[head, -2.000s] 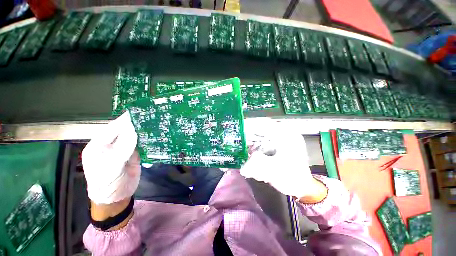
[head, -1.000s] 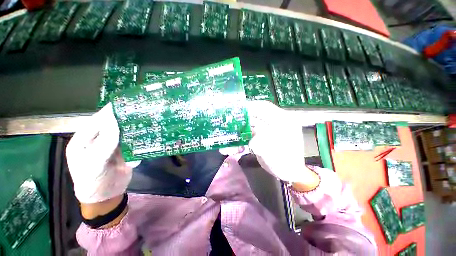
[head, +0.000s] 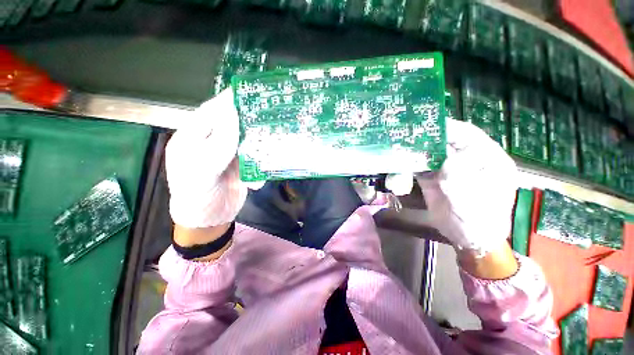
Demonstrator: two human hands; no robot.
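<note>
A green circuit board [head: 340, 118] is held up in front of me, its wide side nearly level and its right end slightly higher. Glare whitens its lower part. My left hand [head: 207, 163], in a white glove with a black band at the wrist, grips its left edge. My right hand [head: 476, 184], also in a white glove, grips its right edge and lower right corner. Fingertips show below the board's lower edge; the fingers behind it are hidden.
The dark conveyor belt [head: 146, 73] behind carries rows of boards. A green mat [head: 76, 156] at left and a red mat [head: 553, 267] at right bear loose boards. A red-orange wrapped post [head: 31, 80] stands at the belt's left rail. The pale rail [head: 125, 109] crosses beyond my hands.
The view has swung left, showing more of the green mat and the red-orange post. The held board is more level, and its glare has shifted to the lower part. Both hands still hold it.
</note>
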